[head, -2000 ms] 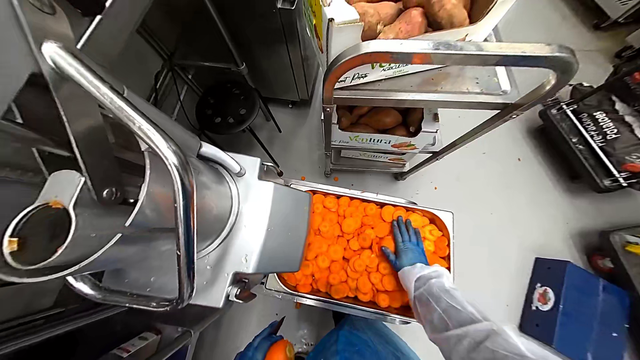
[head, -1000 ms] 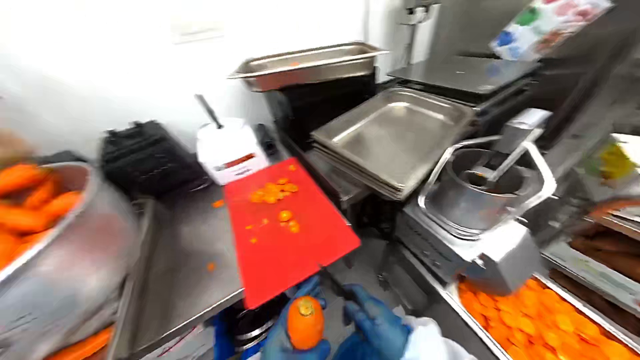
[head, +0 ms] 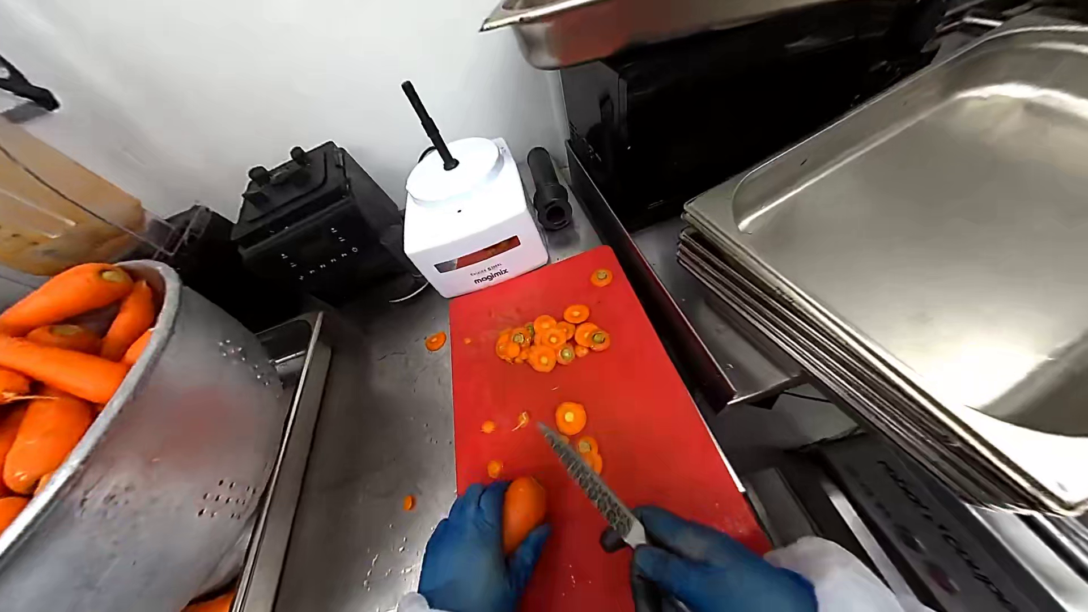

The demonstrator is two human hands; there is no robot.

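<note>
In a blue glove, my left hand [head: 478, 548] grips a thick carrot [head: 524, 512] at the near left edge of a red cutting board [head: 633, 408]. My right hand [head: 714, 561], gloved too, is closed on the dark handle of a kitchen knife [head: 592, 486]. The blade points up and left over the board, to the right of the carrot and apart from it. Several cut carrot ends and slices [head: 552, 338] lie in a heap farther up the board. A few more pieces [head: 571, 417] lie around the blade's tip.
A large metal colander [head: 204, 425] full of whole carrots [head: 64, 365] stands at the left. Behind the board are a white Magimix food processor base [head: 476, 225] and a black container [head: 319, 225]. Stacked steel trays [head: 918, 229] jut in at the right.
The view has swung from the slicing machine and its tray of carrot slices to the cutting board. My right hand, earlier spread on those slices, now holds the knife.
</note>
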